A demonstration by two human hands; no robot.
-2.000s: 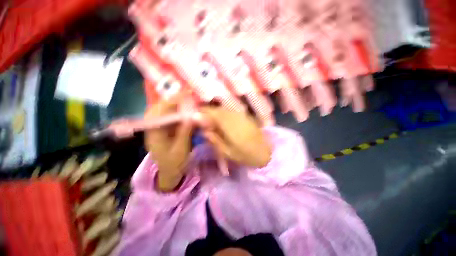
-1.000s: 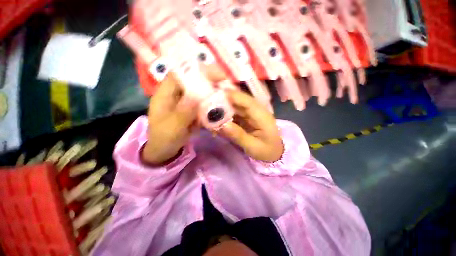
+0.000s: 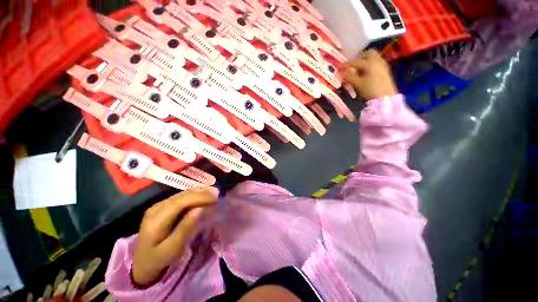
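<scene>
Pink smartwatches [image 3: 134, 164] lie face down in rows on a red tray [image 3: 122, 181], with dark round sensor windows showing and long straps hanging over the front edge. My left hand [image 3: 168, 230] is below the tray's near left corner, thumb and fingers apart. Its fingertips are by a strap end, and no watch shows in it. My right hand [image 3: 373, 75] reaches the tray's right edge, fingertips at the outermost watches. Whether it grips one cannot be told.
A white device [image 3: 354, 23] with a dark panel stands behind the tray's right side. Red trays [image 3: 47, 53] are at the left and upper right. A white paper [image 3: 46, 180] and a pen [image 3: 69, 140] lie at left. Beige straps [image 3: 74, 284] show lower left. A blue object [image 3: 430, 88] is at right.
My hands have moved apart, and the watch that was between them is no longer there. My right hand has gone out to the tray's right edge. The view has turned and shows more of the tray.
</scene>
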